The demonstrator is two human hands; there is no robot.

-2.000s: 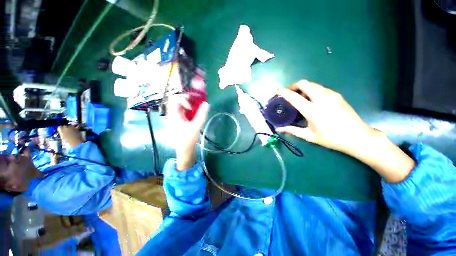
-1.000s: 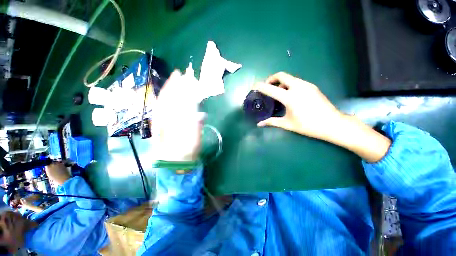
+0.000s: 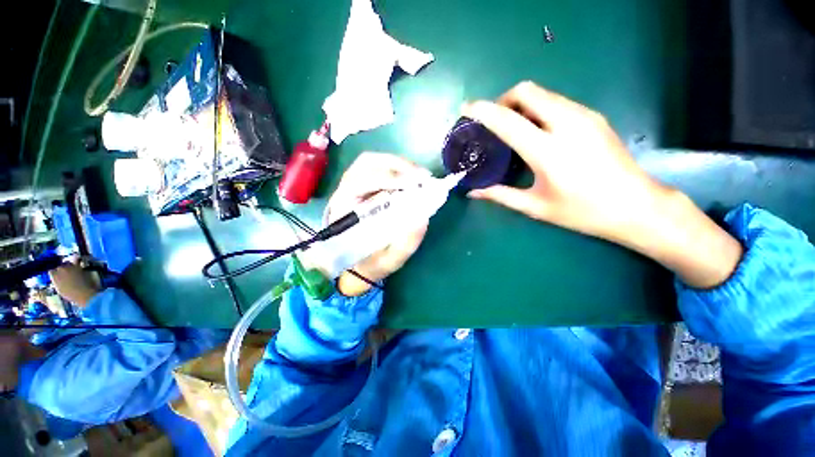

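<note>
My right hand (image 3: 572,165) holds the round black part (image 3: 478,153) by its side, with its round face turned to the left. My left hand (image 3: 380,192) is closed around the white dispensing syringe (image 3: 384,219). The syringe's pale tip is at the lower part of the black part's face; whether it touches cannot be told. A green winged cap (image 3: 311,279) is at the syringe's rear, with a clear air hose (image 3: 234,357) looping down from it. A black lead (image 3: 259,259) runs beside the syringe.
The red glue bottle (image 3: 305,170) lies left of my left hand, near the white cloth or paper (image 3: 365,76). A boxy controller (image 3: 214,134) with white bottles (image 3: 132,152) is at the left. A black tray (image 3: 760,80) is at the upper right. Another person's blue sleeve (image 3: 98,357) shows lower left.
My left hand has let go of the red bottle and taken up the syringe, bringing its tip to the black part. My right hand still holds the part. The camera view has shifted.
</note>
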